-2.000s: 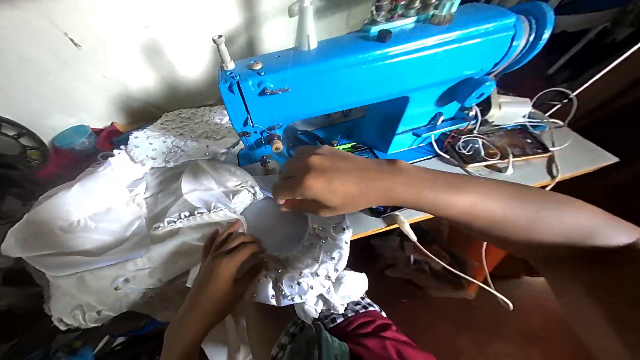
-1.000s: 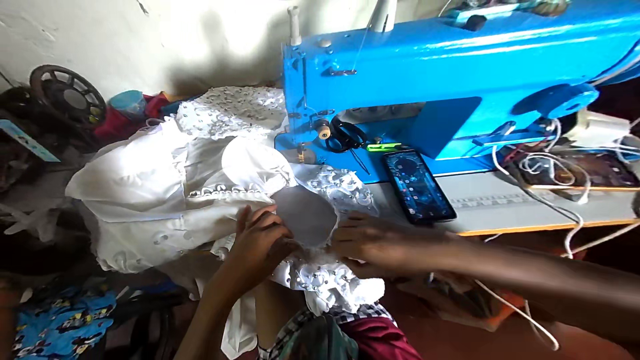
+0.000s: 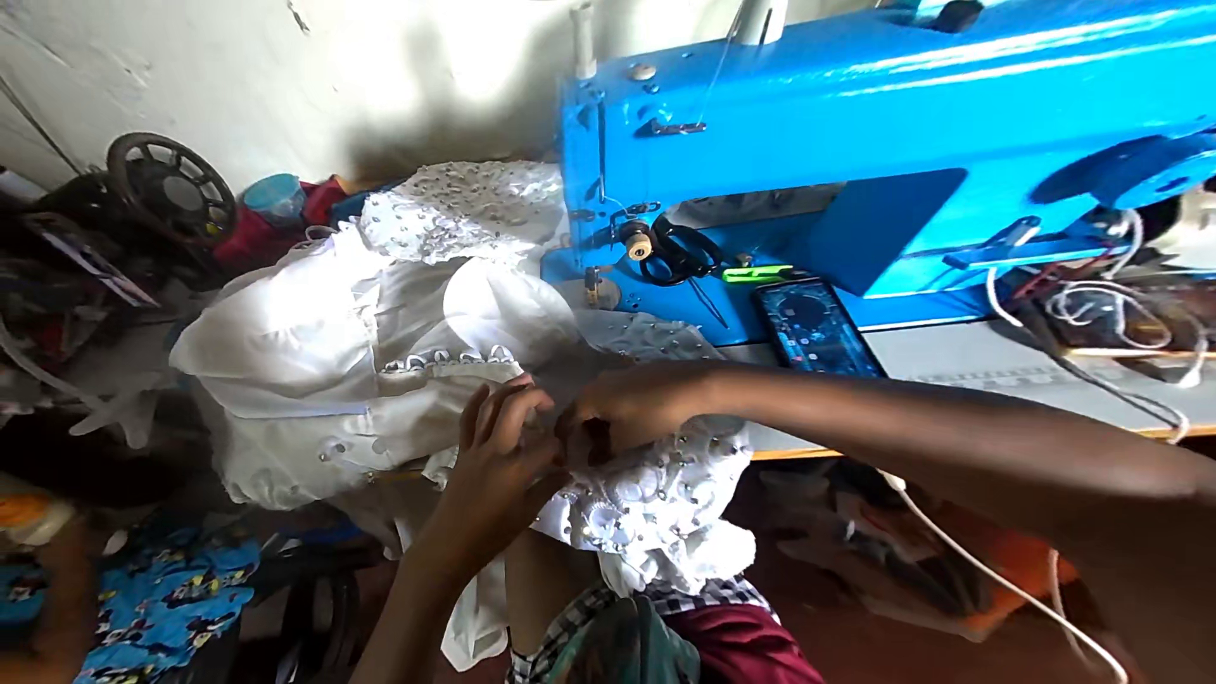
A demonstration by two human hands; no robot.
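Observation:
A white satin garment with beaded, ruffled fabric (image 3: pixel 304 332) spreads over the table's left part and hangs off its front edge. My left hand (image 3: pixel 508 442) is on the garment in front of the needle area, fingers bent against the cloth. Touching it or nearly so, my right hand (image 3: pixel 627 413) has its fingertips pinched together on the fabric; the hand hides what lies between them. Behind both hands stands a blue sewing machine (image 3: pixel 798 123), with black-handled scissors (image 3: pixel 679 252) on its bed. A white round-edged piece (image 3: pixel 508 304) lies beside the needle area.
A smartphone (image 3: pixel 819 328) and a green thread clipper (image 3: pixel 757 274) lie right of the scissors. White cables (image 3: pixel 1111 304) tangle at the right. A black handwheel (image 3: pixel 171 190) and a blue cup (image 3: pixel 275 198) are at the back left. Another person's arm (image 3: pixel 66 589) shows at lower left.
My right hand has come down from beside the needle area to the cloth near my left hand. The grey oval opening or piece between my hands one second ago is now largely covered. The view has shifted.

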